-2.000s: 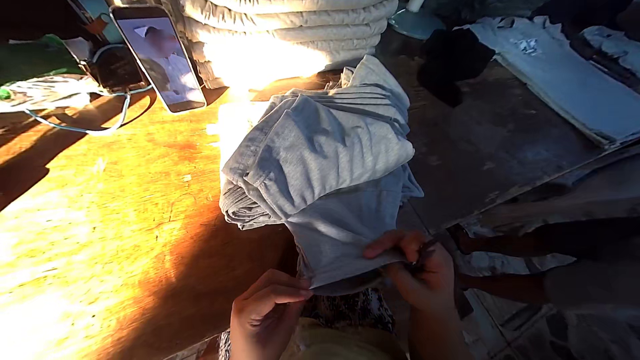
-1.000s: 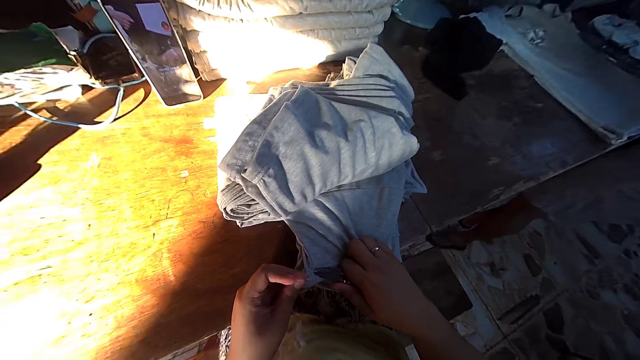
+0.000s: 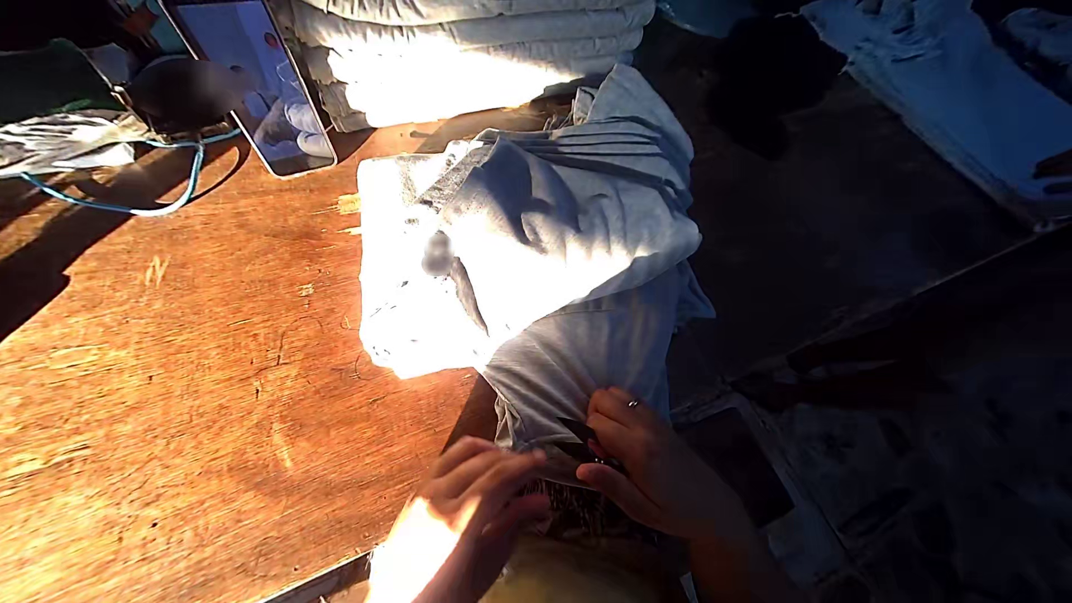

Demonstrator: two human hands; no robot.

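Observation:
A pile of light grey cloth pieces [image 3: 578,218] lies on the wooden table, with one end hanging over the near edge toward me. My right hand [image 3: 641,456] holds small dark thread snips [image 3: 582,440], blades apart and pointing left, over that hanging end. A ring is on one of its fingers. My left hand [image 3: 481,486] is at the lower left edge of the same cloth, fingers bent and slightly blurred; whether it pinches the fabric cannot be told.
A tall stack of folded pale cloth [image 3: 477,50] stands at the back. To its left a smartphone [image 3: 260,92] leans upright beside a light blue cable [image 3: 180,201]. Dark fabric [image 3: 775,75] and more pale cloth [image 3: 963,100] lie at the back right.
Two seconds ago both hands held the cloth's near edge. My right hand has since moved up onto the fabric, and the snips' blades now show clearly.

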